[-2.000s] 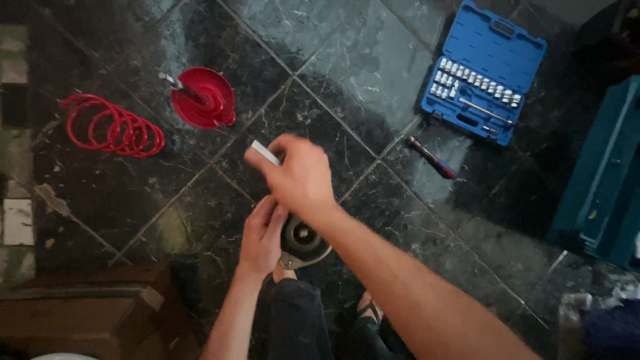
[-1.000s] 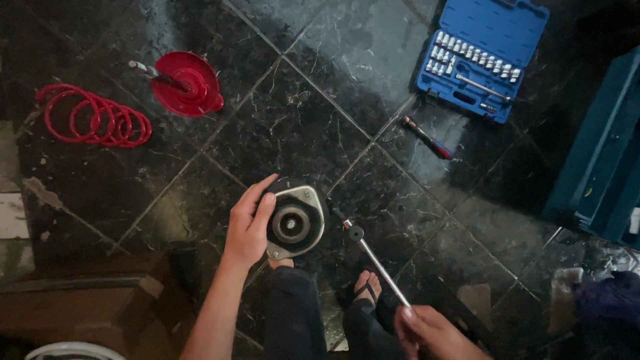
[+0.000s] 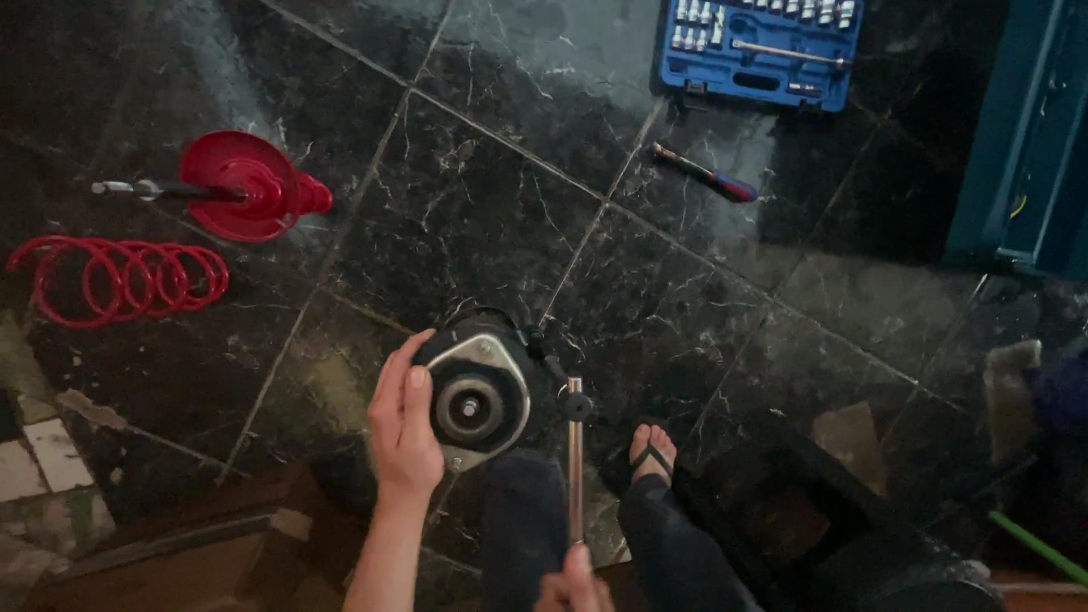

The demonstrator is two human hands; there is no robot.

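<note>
My left hand (image 3: 406, 425) grips the left side of a strut top mount (image 3: 520, 387), whose metal plate and round bearing face up, with a threaded rod end at its centre. At the bottom edge, my right hand (image 3: 574, 586) is closed around the lower end of a long chrome breaker bar or ratchet (image 3: 576, 476); its head points up, just right of the mount. Farther off, a red shock absorber strut (image 3: 238, 185) with a wide spring seat lies beside a red coil spring (image 3: 127, 280). What is under the mount is mostly hidden.
A blue socket set case (image 3: 756, 81) lies open on the dark tiles at the upper right. Below it is a ratchet with a dark blue and red handle (image 3: 722, 184). A teal metal box (image 3: 1020, 144) stands at the right edge, a cardboard box (image 3: 187, 569) at the lower left.
Two seconds ago both hands were together over the mount, the right one with a small pale object. The long bar appeared in my right hand a second ago and now stands more upright beside the mount.
</note>
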